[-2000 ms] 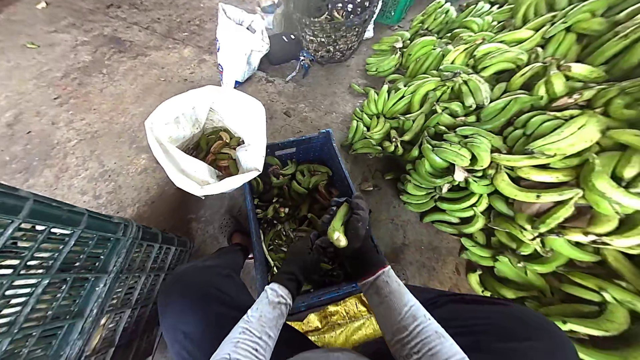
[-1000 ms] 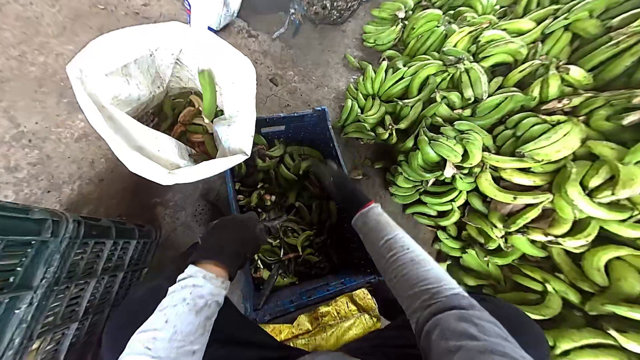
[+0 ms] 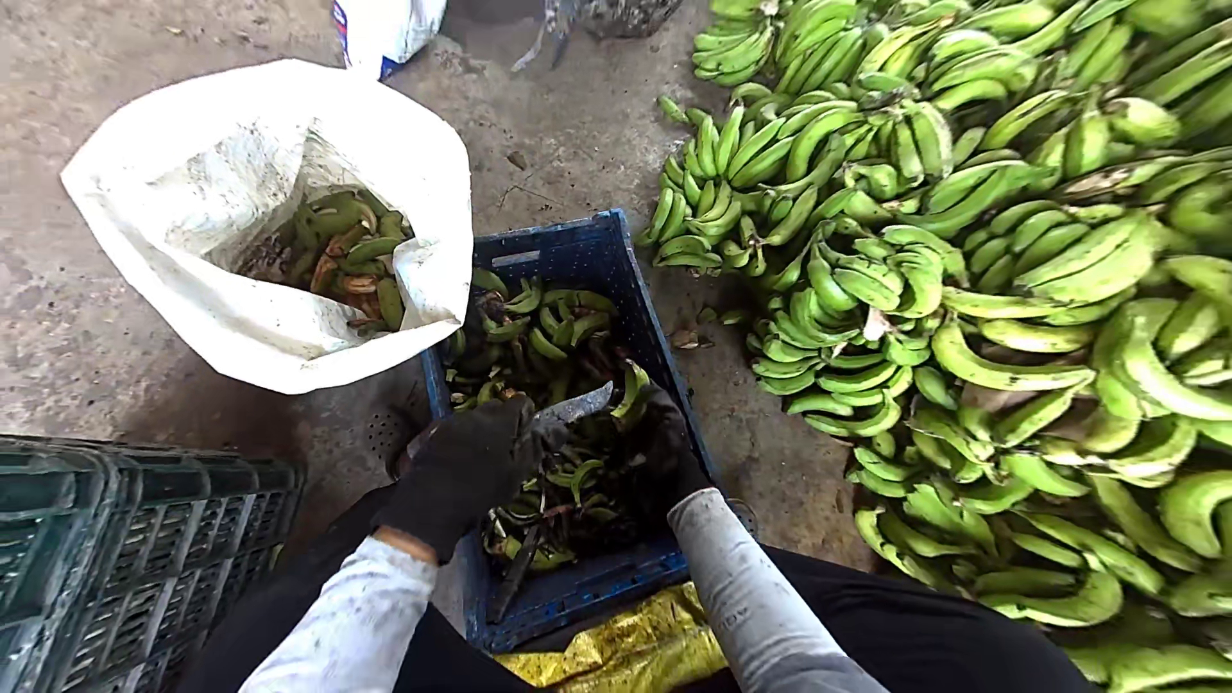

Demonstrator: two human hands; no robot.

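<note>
My left hand [image 3: 467,472], in a black glove, is closed on a knife [image 3: 576,404] whose curved blade points right over the blue plastic crate [image 3: 664,356]. Close to the blade tip, my right hand [image 3: 664,448], also gloved in black, holds a small green plantain [image 3: 631,390]; its fingers are partly hidden. Small plantains and peel pieces [image 3: 568,322] lie in the crate below both hands. A second long dark blade or tool [image 3: 517,573] leans in the crate's near left corner. At upper left stands an open white sack [image 3: 241,332] with peels and green plantains [image 3: 361,250] inside.
A large heap of green plantain bunches [image 3: 895,269] covers the floor at right. Dark green slatted crates [image 3: 183,539] stand at lower left. A yellow sack [image 3: 626,650] lies at the blue crate's near edge. Another white sack [image 3: 395,34] is at the top.
Two seconds ago a peeled-looking plantain was held up over the crate; a second ago a green piece stood above the white sack's contents. My right hand has since come back toward me, now with a small plantain.
</note>
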